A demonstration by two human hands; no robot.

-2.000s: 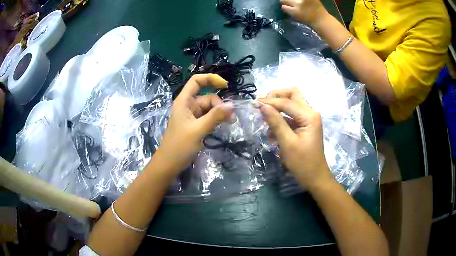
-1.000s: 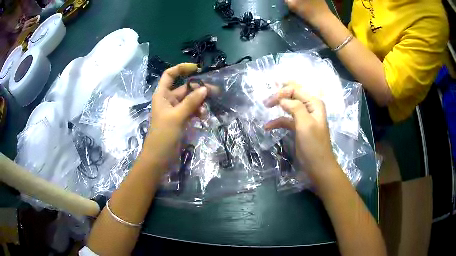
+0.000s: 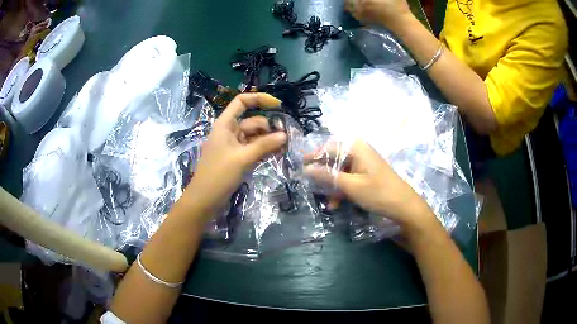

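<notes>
My left hand [image 3: 243, 142] holds a small coiled black cable [image 3: 276, 120] between thumb and fingers, with a yellow cover on one fingertip. My right hand [image 3: 348, 174] holds a clear plastic bag [image 3: 311, 161] against the cable, just right of my left hand. The bag's edges are blurred, so I cannot tell how far the cable is inside. Bagged cables [image 3: 237, 202] lie under both hands. A loose black cable pile [image 3: 297, 95] lies just beyond my left hand.
White moulded parts [image 3: 136, 69] and more bagged cables [image 3: 112, 196] lie at left. Shiny clear bags [image 3: 395, 104] are heaped at right. A person in a yellow shirt [image 3: 528, 63] works at upper right. A pale pole [image 3: 60, 234] is at lower left, a cardboard box [image 3: 515, 272] at lower right.
My left hand has moved right and slightly down with the cable. My right hand has moved left and down and now holds a clear bag beside it.
</notes>
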